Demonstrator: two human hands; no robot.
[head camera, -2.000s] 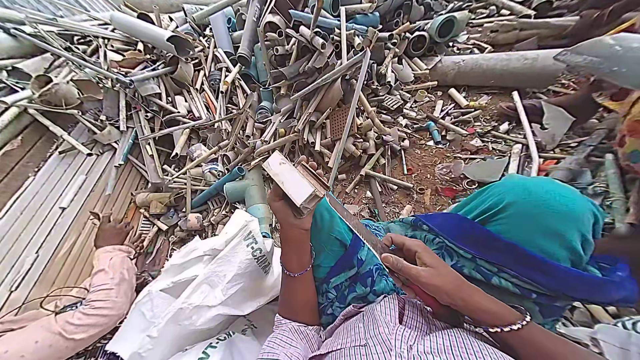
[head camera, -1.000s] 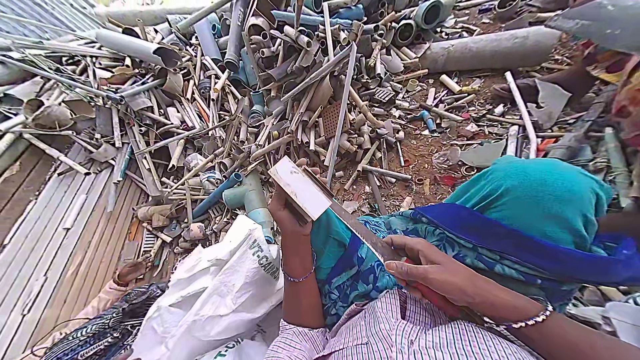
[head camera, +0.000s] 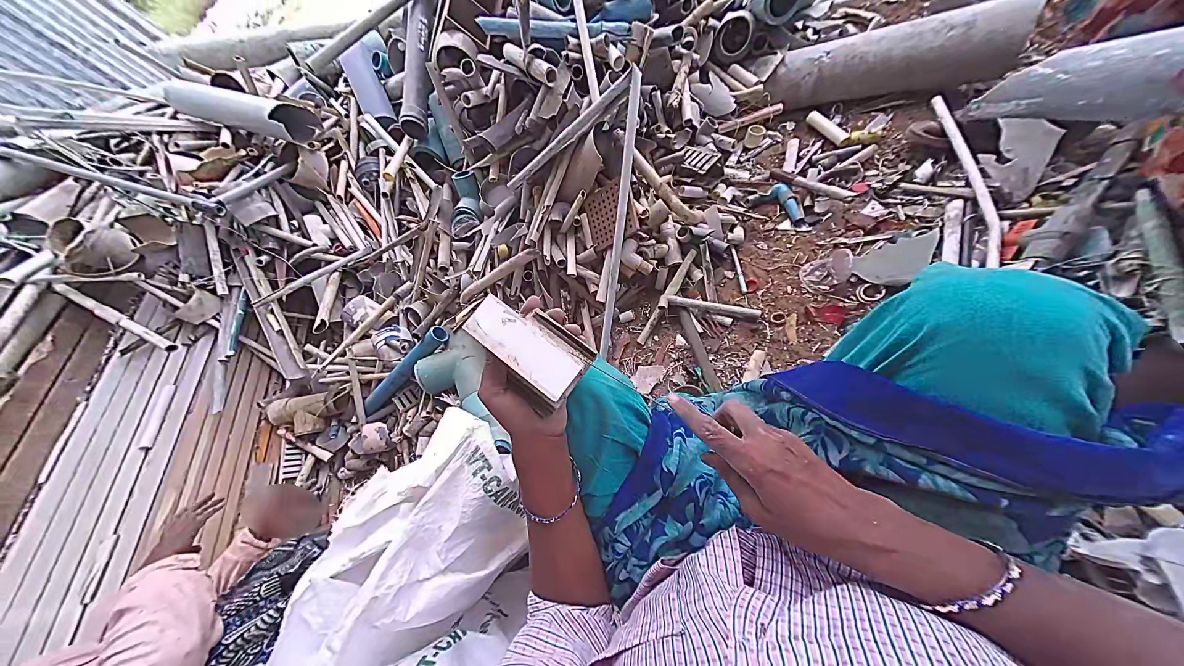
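Note:
My left hand (head camera: 525, 393) is closed around a short piece of rectangular plastic channel (head camera: 525, 347), with a flat off-white face and brown, dirty edges. It is held up above my left knee, tilted toward me. To the right, my right hand (head camera: 754, 453) hovers over my lap with the index finger stretched toward the piece, not touching it. Nothing shows between its visible fingers; its palm side is partly hidden. No saw-like blade shows in either hand.
A heap of scrap plastic pipes and fittings (head camera: 555, 176) lies ahead. A white woven sack (head camera: 407, 536) rests at my left, beside long slats (head camera: 120, 462). Another person's hand and pink sleeve (head camera: 166, 601) are at lower left. A large grey pipe (head camera: 906, 55) lies at upper right.
The long, saw-like blade with a red handle, held in my right hand against the piece earlier, is out of sight. My right hand has its index finger extended. My left hand still holds the piece.

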